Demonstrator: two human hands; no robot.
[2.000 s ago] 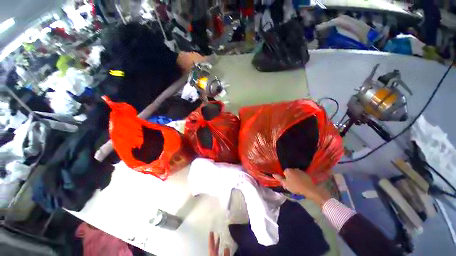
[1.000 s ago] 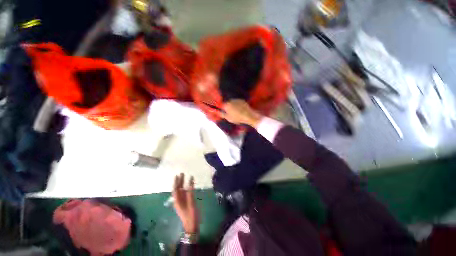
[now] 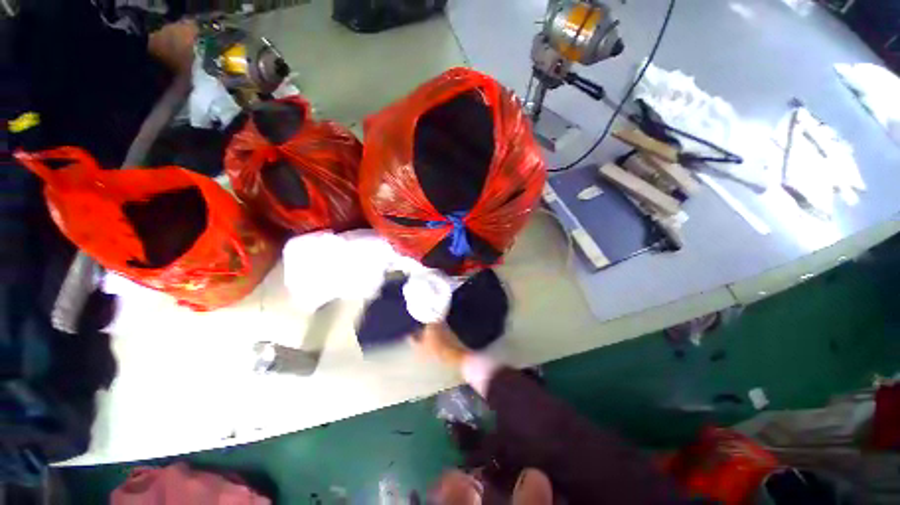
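Observation:
My right hand [image 3: 441,347], blurred, is closed on a dark cloth bundle [image 3: 479,308] at the table's near edge. A crumpled white cloth [image 3: 321,269] lies partly over the bundle, above my fingers. Behind it stands a large red plastic bag [image 3: 390,178] with black pieces inside and a blue tie strip [image 3: 457,235] at its neck. A smaller red bag [image 3: 331,178] and an open-topped red bag [image 3: 84,202] stand to its left. My left hand is not recognizable in view.
Electric cutting machines stand behind the bags [image 3: 574,35] and at upper left [image 3: 237,61]. A blue folder [image 3: 607,222] with wooden strips lies right; a grey cylinder [image 3: 286,358] lies left. Another person's hand [image 3: 173,44] is at upper left. Two skin-toned shapes show at the bottom edge.
My right hand has moved from the large red bag to the dark cloth, which is now bunched with the white cloth. The bag's blue tie is uncovered. My left hand has left the view.

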